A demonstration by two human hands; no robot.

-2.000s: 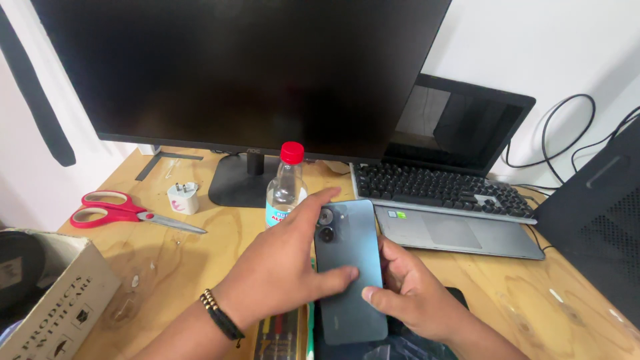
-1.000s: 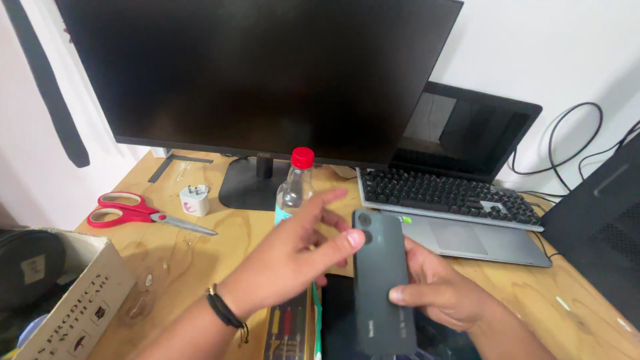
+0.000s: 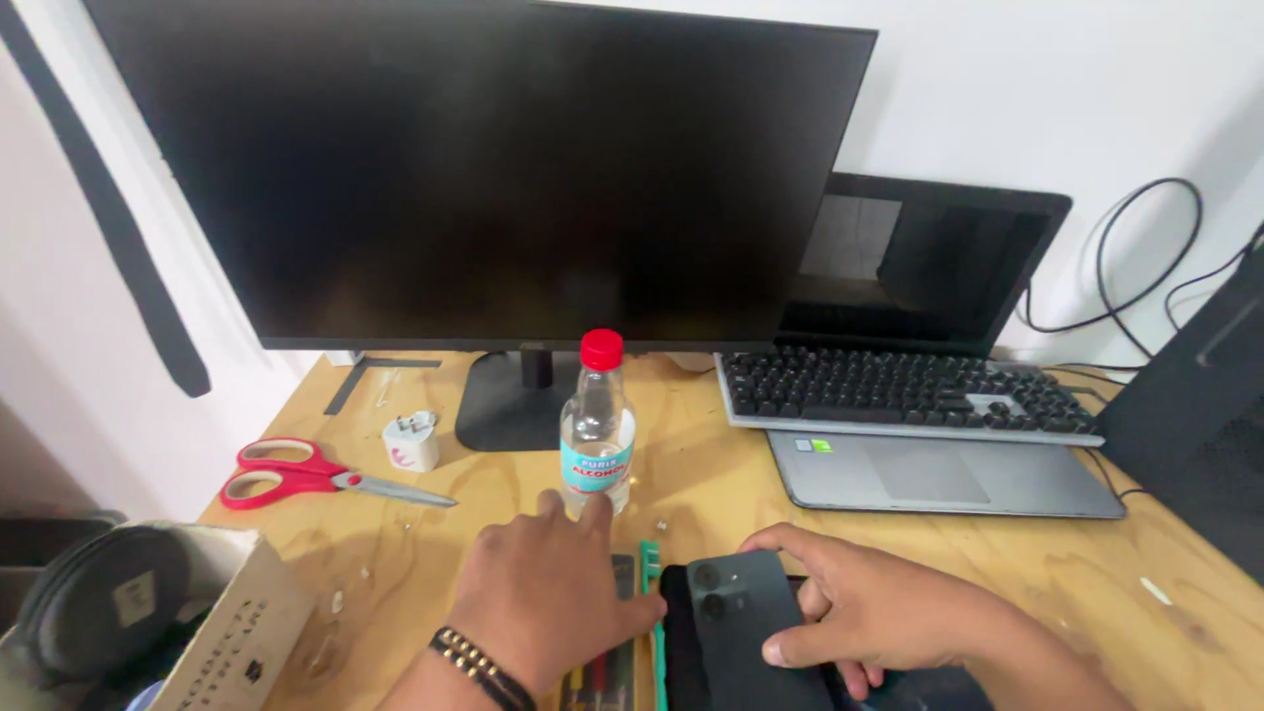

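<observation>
My right hand (image 3: 859,612) grips a dark smartphone (image 3: 755,632) by its sides, its back with the camera lenses facing up, low over a black item (image 3: 679,632) on the desk. My left hand (image 3: 553,592) is empty with its fingers spread, just in front of a clear plastic alcohol bottle (image 3: 598,434) with a red cap; whether the fingertips touch it I cannot tell. Under and beside the left hand lie a green toothbrush (image 3: 650,568) and a case of small tools (image 3: 598,681), partly hidden by the hand.
Red-handled scissors (image 3: 306,474) and a white charger plug (image 3: 411,441) lie on the left of the wooden desk. A monitor (image 3: 513,178) stands behind the bottle. A keyboard (image 3: 908,395) rests on an open laptop (image 3: 948,484). An open box (image 3: 237,612) sits front left, a black computer case (image 3: 1195,415) right.
My left hand has left the phone and now reaches low in front of the bottle. The phone, in my right hand, has moved down toward the black item.
</observation>
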